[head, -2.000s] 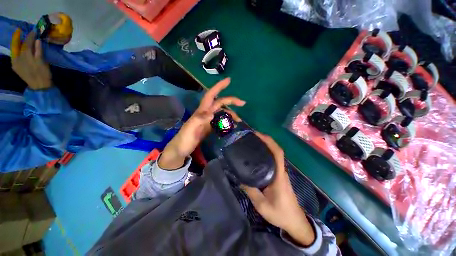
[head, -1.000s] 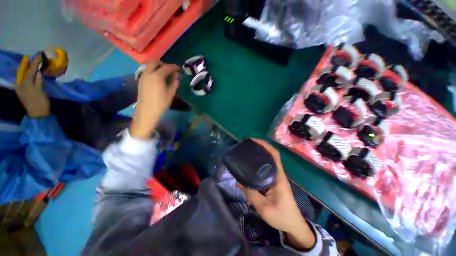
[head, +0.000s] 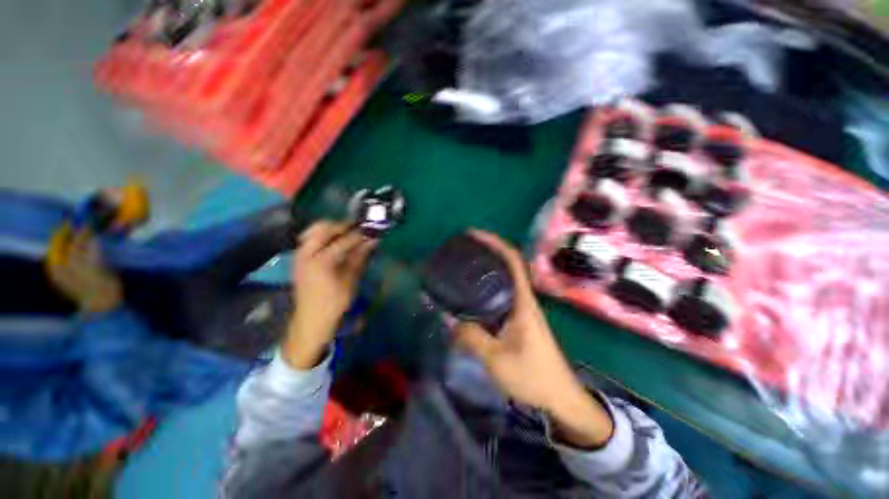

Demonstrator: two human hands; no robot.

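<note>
My left hand has its fingertips against a smartwatch with a bright white square screen, near the bench's left edge. Blur hides the exact hold. A faint grey shape beside it is too blurred to name. My right hand holds a black handheld barcode scanner, its rounded head upward, in front of my body. On the right, a red-orange tray under clear film holds several dark smartwatches with white straps standing up.
Stacked red-orange trays stand at the back left. A crumpled clear plastic bag lies at the back of the green bench. A person in blue with yellow on the fingers is at the left.
My left hand has moved down and slightly right, and its fingertips now meet the lit watch. The view has shifted, showing more of the stacked trays. My right hand keeps the scanner.
</note>
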